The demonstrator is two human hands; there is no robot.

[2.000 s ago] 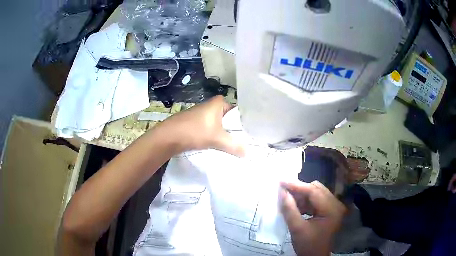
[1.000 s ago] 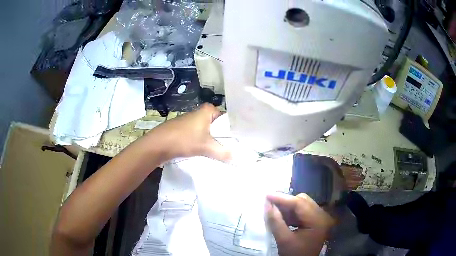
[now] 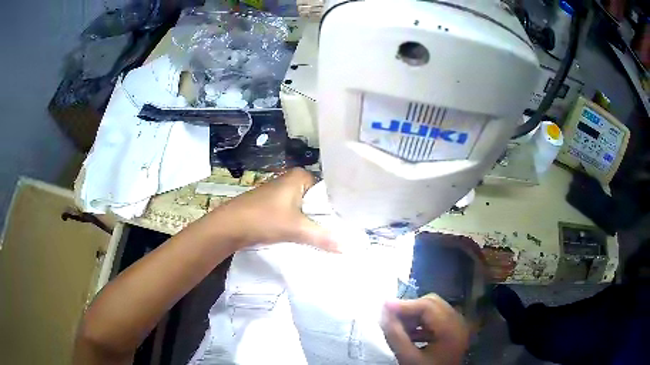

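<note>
White trouser panels (image 3: 321, 306) with dark stitch lines hang from under the head of the cream JUKI machine (image 3: 427, 78) down toward my lap. My left hand (image 3: 296, 217) lies on the cloth just left of the machine head, thumb pressing its top; its fingers are partly hidden. My right hand (image 3: 426, 329) pinches the right edge of the cloth between thumb and finger, below the head. Bright glare washes out the cloth under the head, so needle and clamp cannot be seen.
White cloth pieces (image 3: 142, 150) lie at the table's left, with a clear plastic bag (image 3: 231, 57) behind. A cream bin (image 3: 53, 267) is at left. A control panel (image 3: 593, 139) and white cone with yellow top (image 3: 547, 146) stand at right. A person's dark sleeve (image 3: 570, 324) is at lower right.
The machine and table sit lower in the picture than a second ago. Both hands keep their hold on the cloth; my right hand sits slightly lower against the head.
</note>
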